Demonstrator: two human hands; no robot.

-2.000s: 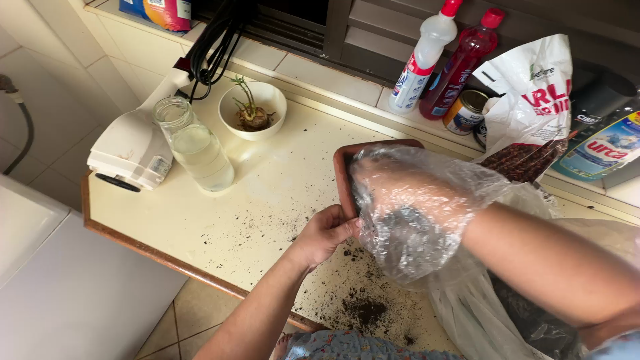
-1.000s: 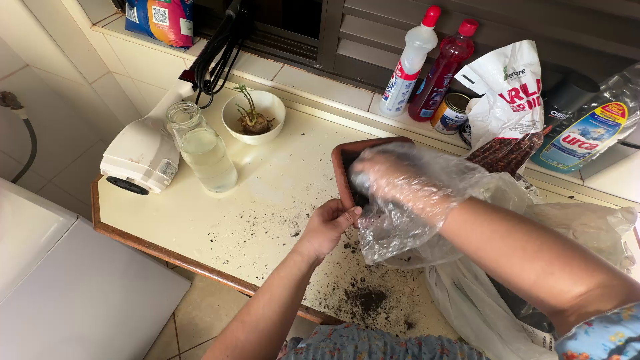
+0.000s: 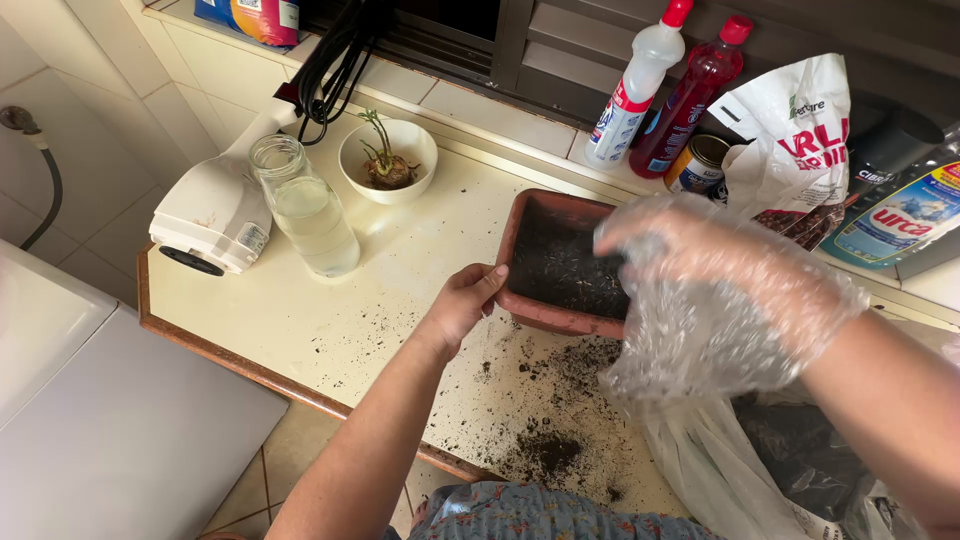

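A reddish-brown plastic planter (image 3: 559,319) stands on the cream countertop, with dark soil (image 3: 566,259) inside. My left hand (image 3: 469,304) grips its near left corner, thumb at the rim. Above the right part of the planter is my right hand (image 3: 682,240), covered by a loose clear plastic bag (image 3: 682,345); its fingers are apart and I see nothing held in them. Spilled soil (image 3: 551,454) lies scattered on the counter in front of the planter. A plant with a swollen base and short green stems (image 3: 390,169) rests in a white bowl (image 3: 409,196) behind and to the left.
A glass bottle of cloudy liquid (image 3: 311,217) stands beside a white appliance (image 3: 217,206) with a black cord. Cleaning bottles (image 3: 630,90), a can (image 3: 697,165) and an open white packet (image 3: 802,142) line the back ledge. A plastic bag with dark contents (image 3: 795,450) lies at right.
My right hand was down in the planter and has lifted out, uncovering the soil. My left hand keeps hold of the planter, which now sits less tilted in view.
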